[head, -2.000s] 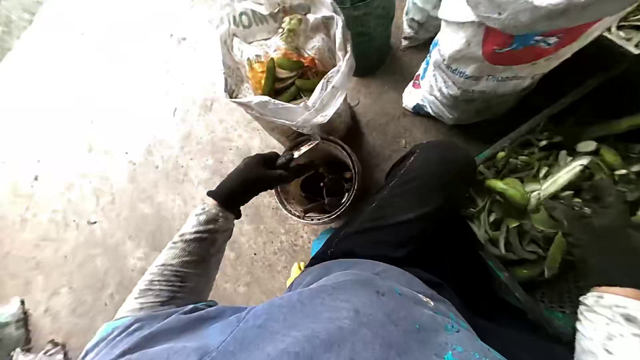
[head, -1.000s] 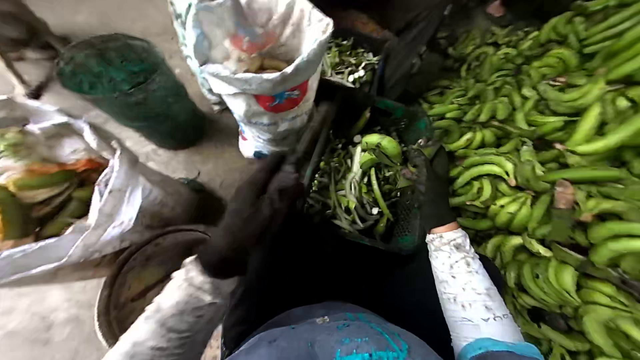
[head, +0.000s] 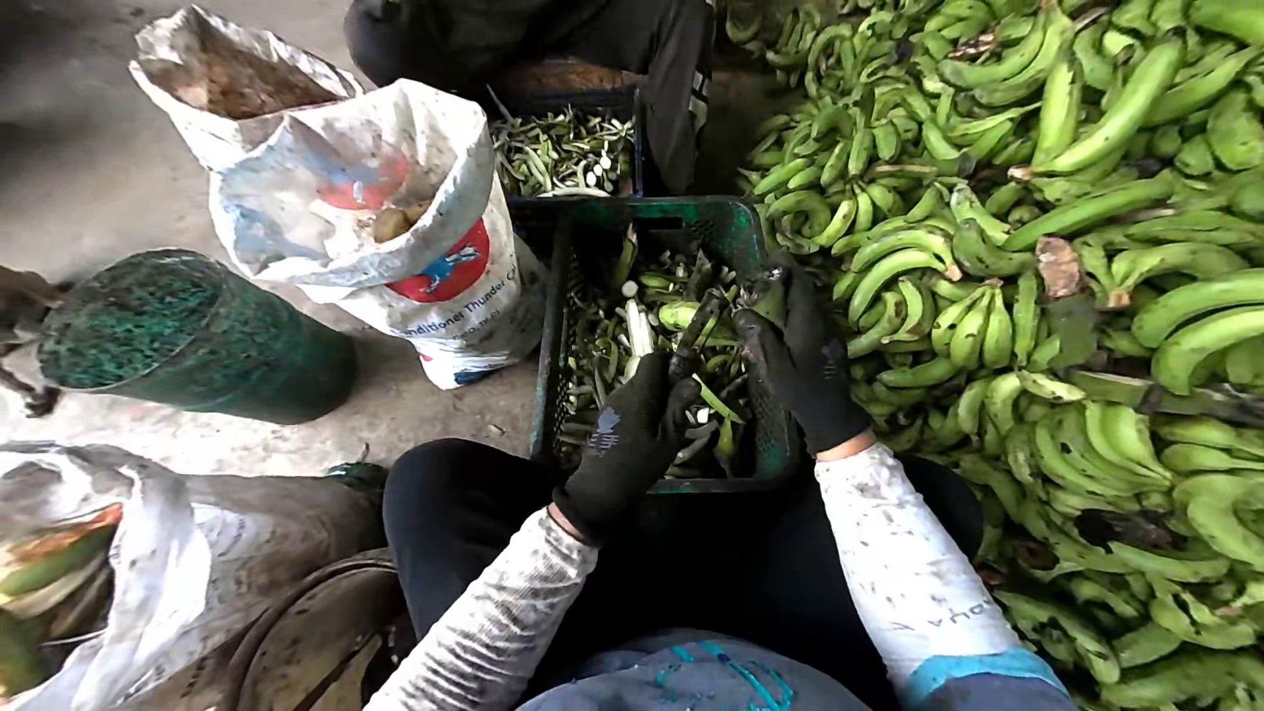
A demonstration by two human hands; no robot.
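Observation:
My left hand [head: 632, 434], in a black glove, is over the green plastic crate [head: 662, 209], its fingers closed around a dark slender object [head: 703, 321] whose kind I cannot tell. Just beyond those fingers, a pale peeled piece [head: 640, 331] points away from me. Also gloved in black, my right hand [head: 805, 360] is at the crate's right side with its fingers curled. A dull green thing [head: 765, 294] shows by its fingertips; whether it is gripped is unclear. Green peels and trimmings [head: 592, 355] lie in the crate below both hands.
Green plantains [head: 987, 326] are heaped along the right. Left of the crate stand a white woven sack [head: 464, 286] and a green bin [head: 267, 346]. Another sack [head: 178, 583] and a round bucket [head: 316, 632] are at lower left. A person's dark-clothed legs [head: 671, 79] are behind a second crate [head: 637, 148].
The view has swung right, away from the bucket. My left hand, over the bucket two seconds ago, is now over the crate. My right hand has come in over the crate's right side.

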